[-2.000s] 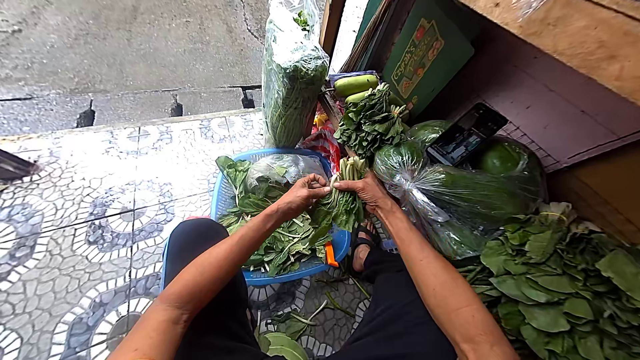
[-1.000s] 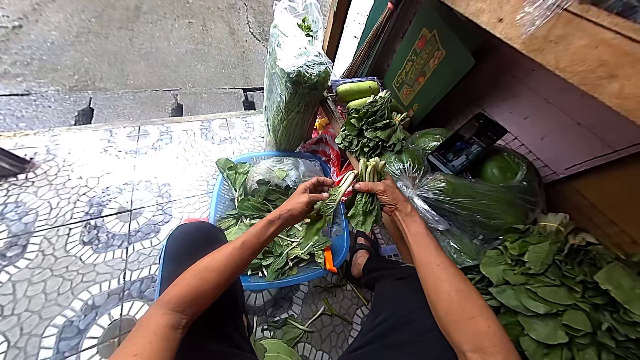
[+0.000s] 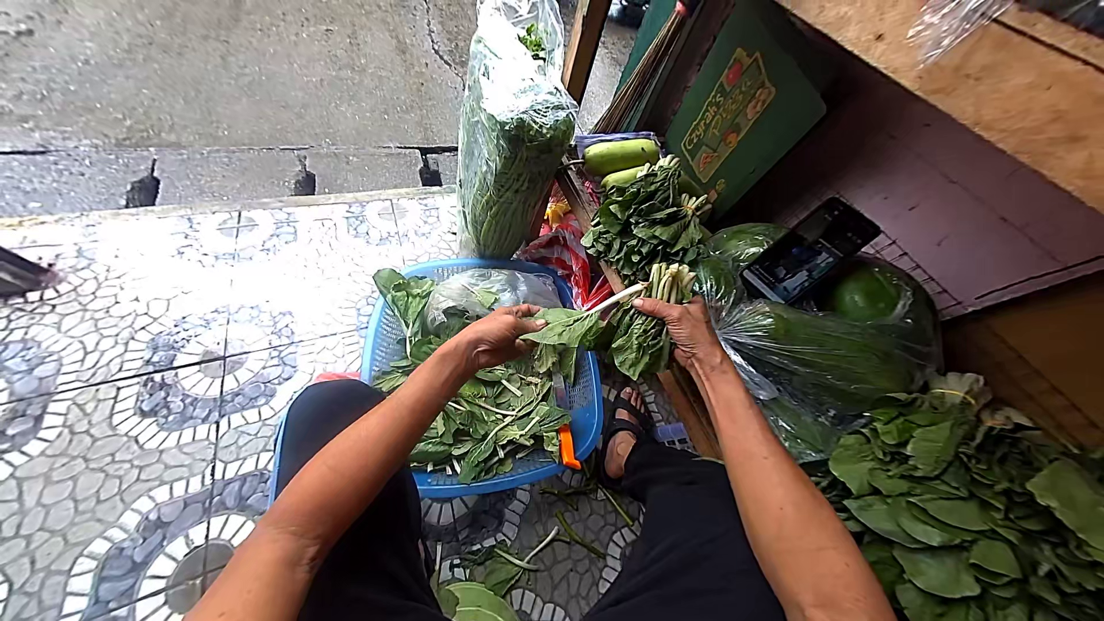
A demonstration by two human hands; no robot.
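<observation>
My right hand [image 3: 677, 323] grips a bunch of leafy greens [image 3: 642, 341], its pale cut stems pointing up and its leaves hanging down. With its fingertips my left hand [image 3: 509, 335] holds the leafy end of a single stalk [image 3: 569, 328], whose white stem reaches across to the bunch. Below both hands is a blue plastic basket [image 3: 496, 488] with loose leafy greens [image 3: 492, 423] and a clear plastic bag [image 3: 483, 293] in it. An orange-handled tool, probably a knife [image 3: 567, 447], leans at the basket's right rim.
A tall bag of greens [image 3: 513, 164] stands behind the basket. Bundled greens [image 3: 651, 216] and green gourds [image 3: 619, 157] lie beyond my right hand. To the right are bagged green produce [image 3: 828, 345], a phone [image 3: 809, 250] and a leafy heap [image 3: 957, 509]. Stem scraps [image 3: 526, 556] litter the tiled floor.
My left hand has moved left, away from the bunch, with a single stalk now stretched between the hands. My right hand keeps its hold on the bunch.
</observation>
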